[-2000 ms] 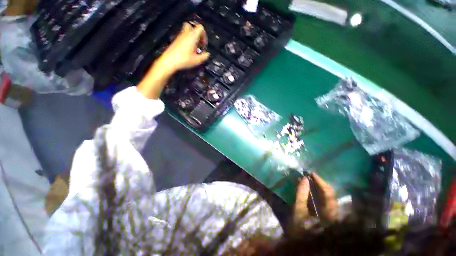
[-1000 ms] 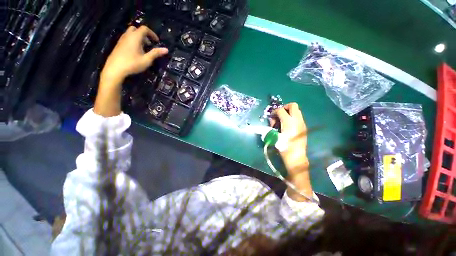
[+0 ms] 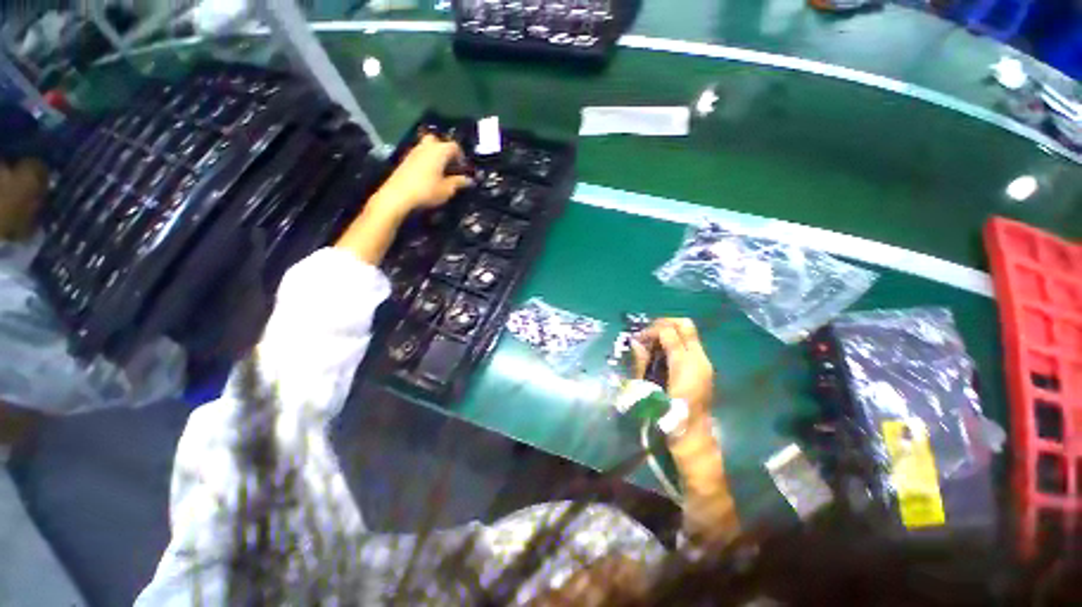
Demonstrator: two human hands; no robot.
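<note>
My left hand (image 3: pixel 430 176) reaches over the far left part of the black blister tray (image 3: pixel 441 360); its fingertips are among the pockets, and whether they grip a case is hidden. Cases (image 3: pixel 463 313) sit in many pockets. My right hand (image 3: pixel 676 365) holds the black dispensing syringe (image 3: pixel 653 365), its white-and-green rear end (image 3: pixel 642 401) toward me and a pale tube trailing to the wrist. My right fingertips are at the small pile of rings (image 3: pixel 624 340). The clear parts bag (image 3: pixel 553 330) lies between tray and pile.
Stacked black trays (image 3: pixel 178 202) stand at left, beside another person (image 3: pixel 48 320). A crumpled clear bag (image 3: pixel 759 279) lies beyond the pile. The plastic-covered controller (image 3: pixel 902 415), a whitish wipe (image 3: pixel 800 479) and a red rack (image 3: pixel 1044 368) are at right. Another black tray (image 3: pixel 534 50) is at the back.
My right hand has moved from near the bench's front edge to the ring pile, where it stays. My left hand remains over the tray, now farther toward its far end. The view has shifted.
</note>
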